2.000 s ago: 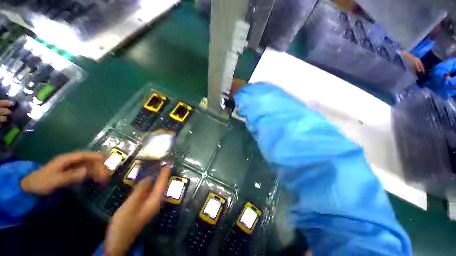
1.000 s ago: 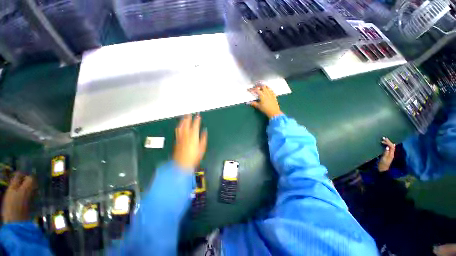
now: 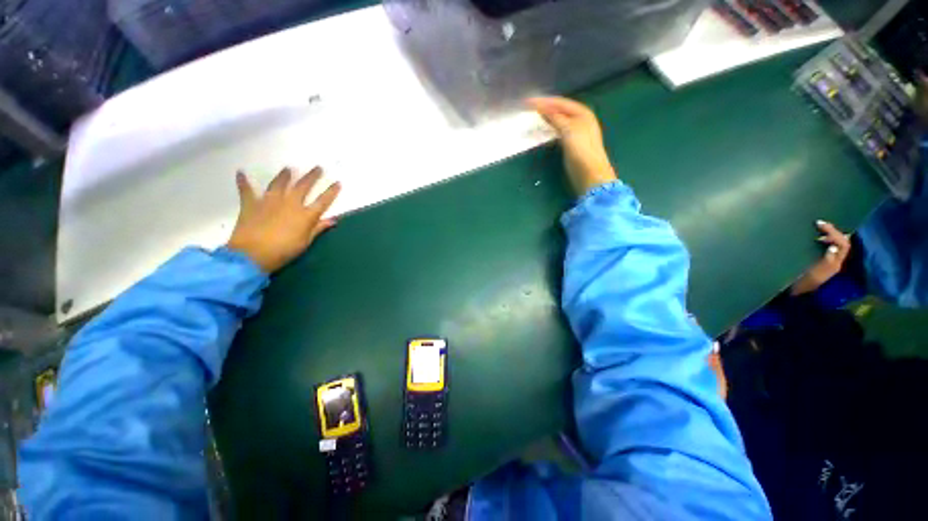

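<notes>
A white board lies along the back of the green bench. My left hand lies palm down on its front edge, fingers spread, holding nothing. My right hand is at the board's right end, beside the tray stack; its fingertips are blurred and a grip cannot be told. One keypad phone with a yellow frame and a lit white screen lies on the mat. Another phone lies to its left, with a dark screen and a small white label at its keypad's upper left.
A clear tray stack stands on the board's right part. Another white board with dark parts and a filled blister tray are at the upper right. Another person's hand is at the right bench edge. My left sleeve partly covers a tray at lower left.
The view has shifted right. My left hand has moved from above the mat onto the board. My right hand stays at the board's right end. Both phones lie on the mat.
</notes>
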